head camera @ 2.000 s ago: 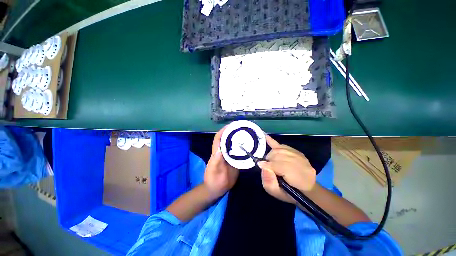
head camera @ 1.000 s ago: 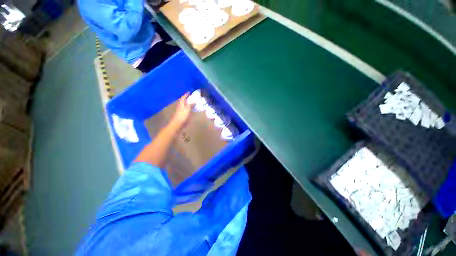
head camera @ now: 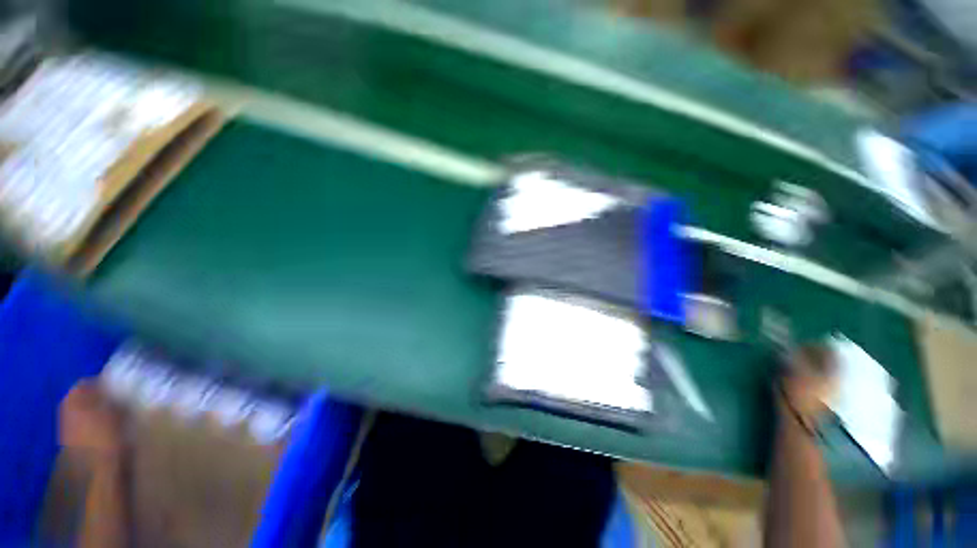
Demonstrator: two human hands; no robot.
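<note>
The view is strongly blurred. My left hand (head camera: pixel 91 420) is in the blue tote (head camera: pixel 295 471) at the lower left, beside the end of a row of white round housings (head camera: pixel 204 394). Whether its fingers grip one cannot be told. My right hand (head camera: pixel 811 380) is over the right part of the bench, against the left side of a white sheet (head camera: pixel 870 401). A thin dark shape shows at its fingers; what it is and whether it is held are unclear. The lower parts tray (head camera: pixel 573 353), full of white boards, lies between my hands.
The upper parts tray (head camera: pixel 568 252) lies behind the lower one, with a loose heap of boards and a blue end. A pale stick (head camera: pixel 684 382) lies right of the trays. Cardboard with white housings (head camera: pixel 150 182) is at the left. A white object (head camera: pixel 790 212) stands beyond the bench.
Two seconds ago both hands were at a housing over my lap, the right with the soldering iron. My left hand remains in the tote. My right hand is now far right; the view has swung right.
</note>
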